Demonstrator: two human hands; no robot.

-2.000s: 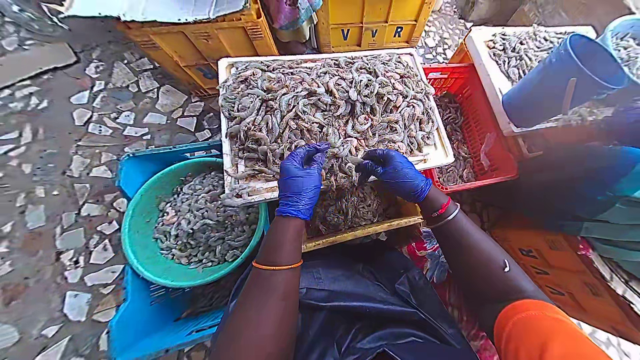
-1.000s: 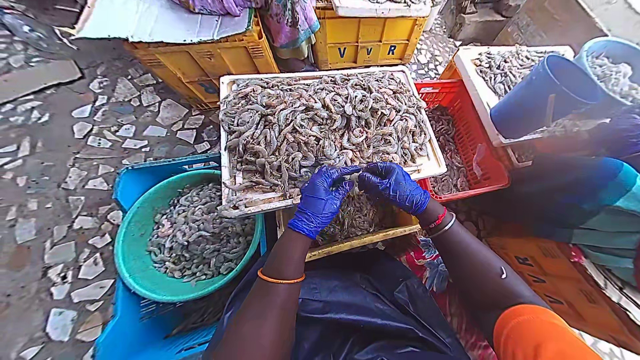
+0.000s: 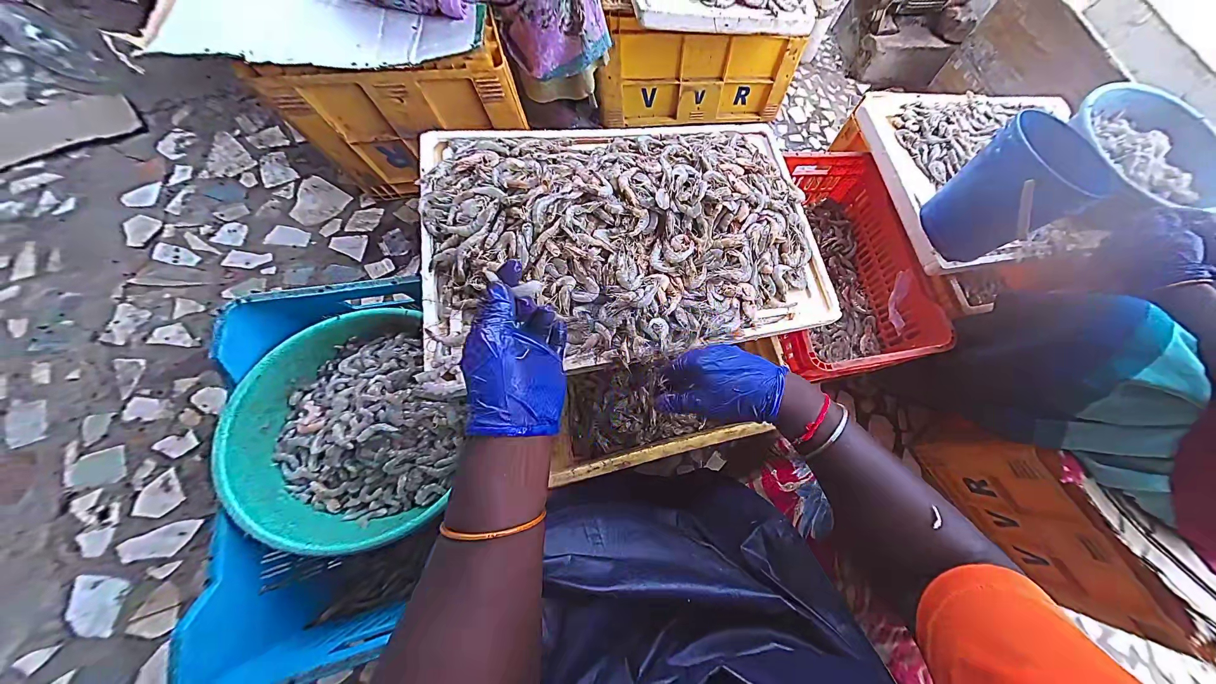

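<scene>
Raw shrimp (image 3: pixel 617 228) are heaped on a white tray (image 3: pixel 819 302) in front of me. Over the tray's near left corner is my left hand (image 3: pixel 518 356), in a blue glove, with a pale shrimp (image 3: pixel 521 287) between its fingers. My right hand (image 3: pixel 727 382), gloved too, hangs just below the tray's near edge, over a yellow crate (image 3: pixel 665 446) holding dark shrimp waste. Its fingertips are partly lost against the waste, so whether they hold anything cannot be told. A green basin (image 3: pixel 249 456) of grey shrimp, which look peeled, stands to the left.
The basin rests on a blue crate (image 3: pixel 214 608). A red crate (image 3: pixel 912 304) stands right of the tray, yellow crates (image 3: pixel 703 81) behind. At right are another white tray (image 3: pixel 907 180), a blue bucket (image 3: pixel 1012 190), a blue basin (image 3: pixel 1092 100) and a co-worker's gloved hand (image 3: pixel 1173 247).
My hands were together at the tray's near edge and are now apart. The left has moved left over the tray's corner, the right down over the waste.
</scene>
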